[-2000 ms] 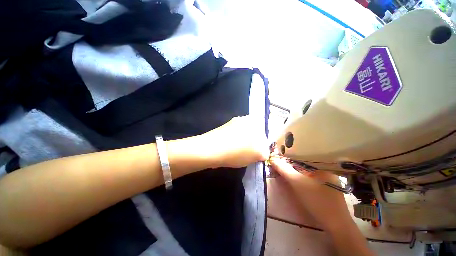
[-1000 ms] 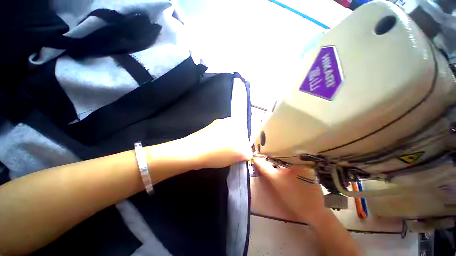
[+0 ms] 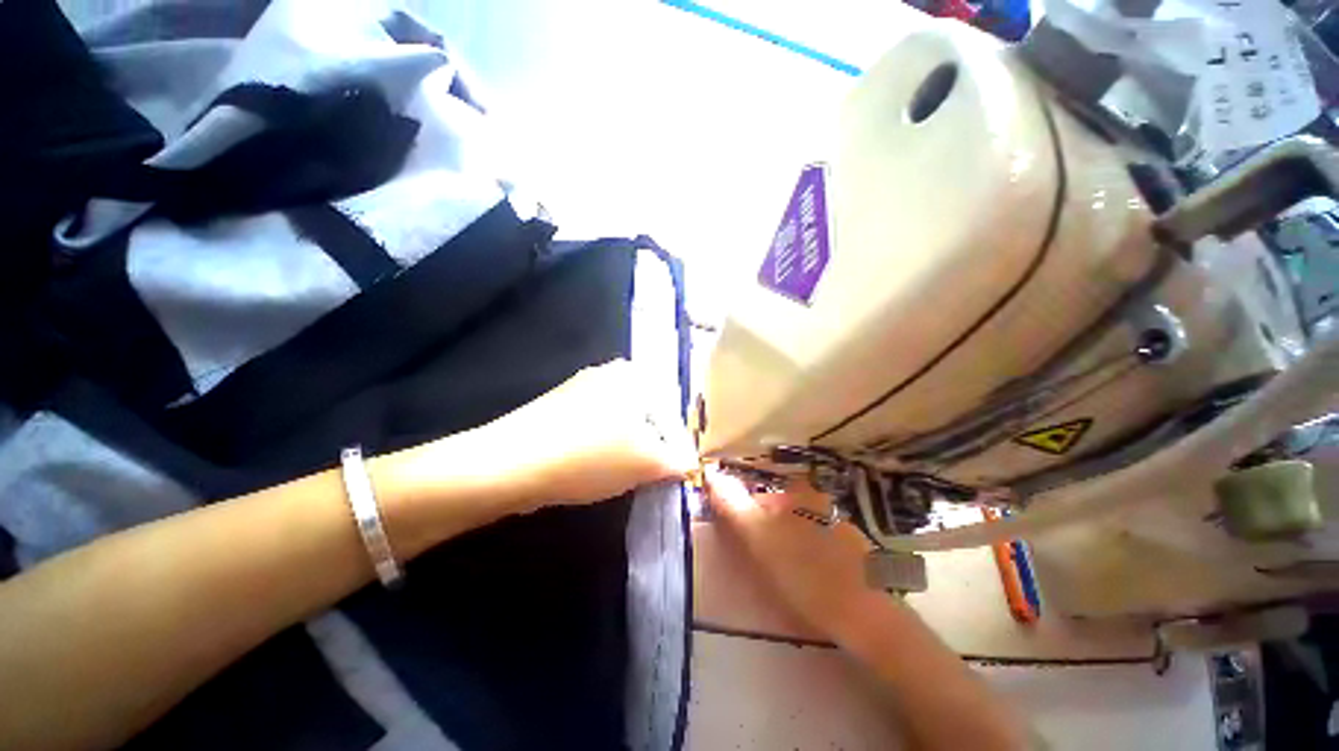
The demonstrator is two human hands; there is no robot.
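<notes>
The black and grey garment (image 3: pixel 514 338) lies in front of me, with a pale grey band (image 3: pixel 657 587) and dark edge running up its right side. My left hand (image 3: pixel 602 440), with a light bracelet at the wrist, is closed on this edge beside the machine head. My right hand (image 3: pixel 778 543) reaches up from the lower right, its fingertips together at the same edge, touching or nearly touching my left fingertips. Glare washes out the fingers. The cream sewing machine head (image 3: pixel 896 264) with a purple HIKARI label stands just right of the hands. The needle cannot be made out.
More black and grey cloth (image 3: pixel 235 279) is heaped at the left. An orange-and-blue tool (image 3: pixel 1016 581) lies under the machine arm. A yellow warning label (image 3: pixel 1054 436) is on the machine. A paper with writing (image 3: pixel 1256 74) shows at the upper right. The white surface behind is overexposed.
The view has turned right, so the garment, hands and machine sit further left, and more of the machine arm shows. Both hands stay at the garment's edge.
</notes>
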